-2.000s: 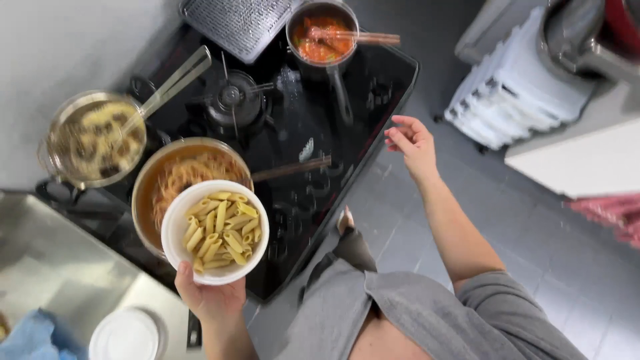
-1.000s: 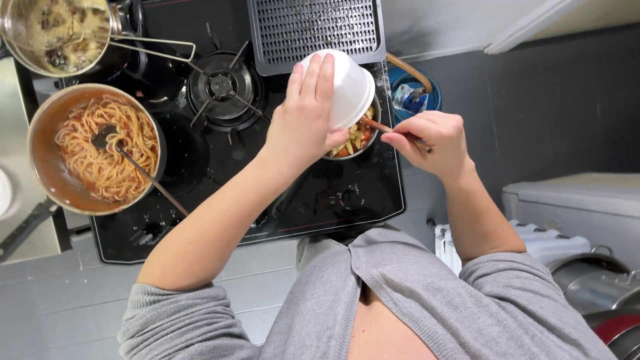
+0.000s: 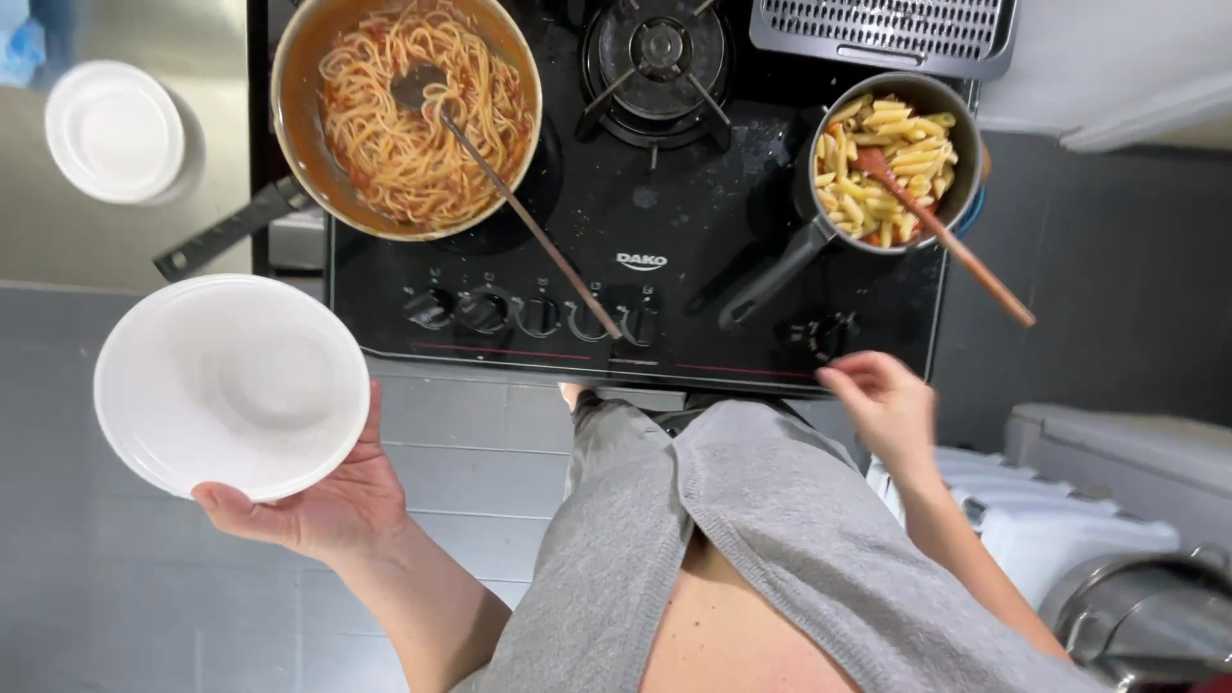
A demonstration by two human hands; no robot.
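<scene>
My left hand (image 3: 327, 491) grips an empty white bowl (image 3: 231, 385) by its lower rim, left of the stove, over the floor. My right hand (image 3: 885, 409) is at the stove's front right edge, just below a control knob (image 3: 833, 337), fingers curled; whether it touches the knob is unclear. Penne pasta (image 3: 910, 144) lies over red sauce in a small gray saucepan (image 3: 818, 236) at the right, with a wooden spoon (image 3: 962, 255) leaning in it. Spaghetti in red sauce (image 3: 375, 144) fills a wide pan (image 3: 289, 106) at the left, a long-handled utensil (image 3: 529, 226) resting in it.
A white lid or plate (image 3: 115, 132) lies on the steel counter (image 3: 217, 221) at the left. A perforated gray tray (image 3: 881, 34) sits at the back of the black stove (image 3: 712, 212). At the lower right are a metal pot (image 3: 1145, 616) and a white ribbed object (image 3: 1049, 539).
The penne, in the bowl two seconds ago, is now in the saucepan. My left hand has carried the bowl back left. My right hand has let go of the wooden spoon.
</scene>
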